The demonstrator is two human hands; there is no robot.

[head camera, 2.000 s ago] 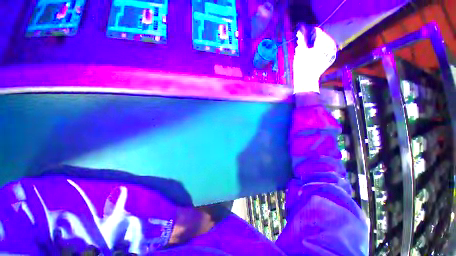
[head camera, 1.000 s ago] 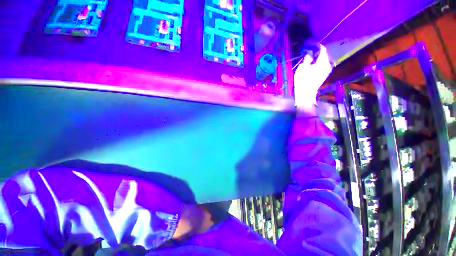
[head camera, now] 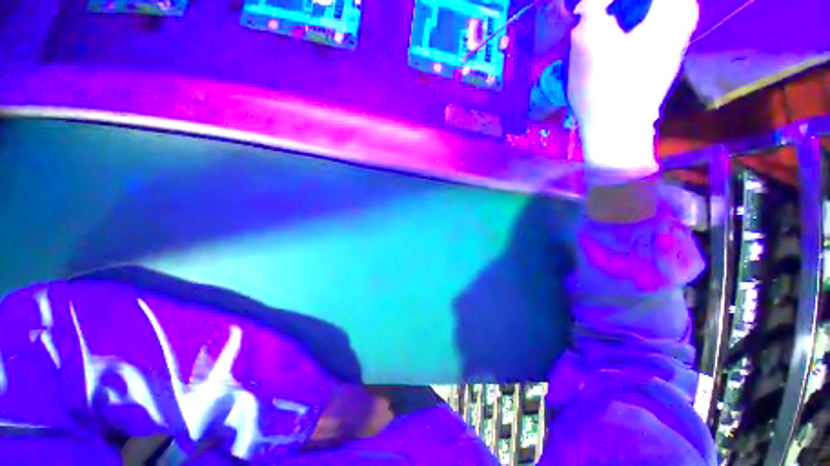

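My right hand (head camera: 623,91), in a white glove, is at the top right, closed around a dark rounded tool (head camera: 630,13). A thin pale tip (head camera: 501,38) runs left from it over the rightmost circuit board (head camera: 441,44); contact cannot be told. That board glows cyan with pink spots. A second board (head camera: 305,20) and a third (head camera: 136,5), cut by the top edge, lie left of it. What seems to be my left hand (head camera: 359,417) is at the lower middle beyond the sleeve, blurred and mostly hidden; its fingers cannot be made out.
A cyan rounded container (head camera: 549,89) stands just left of my right hand, partly hidden. The pink-lit bench edge (head camera: 273,118) crosses above a teal surface (head camera: 364,264). A metal rack (head camera: 719,237) full of boards stands at the right. A thin line (head camera: 723,23) runs up right.
The view has shifted, so the boards sit higher and further right. My right hand, with the tool, has come from beside the container's right, and the tip now lies over the rightmost board.
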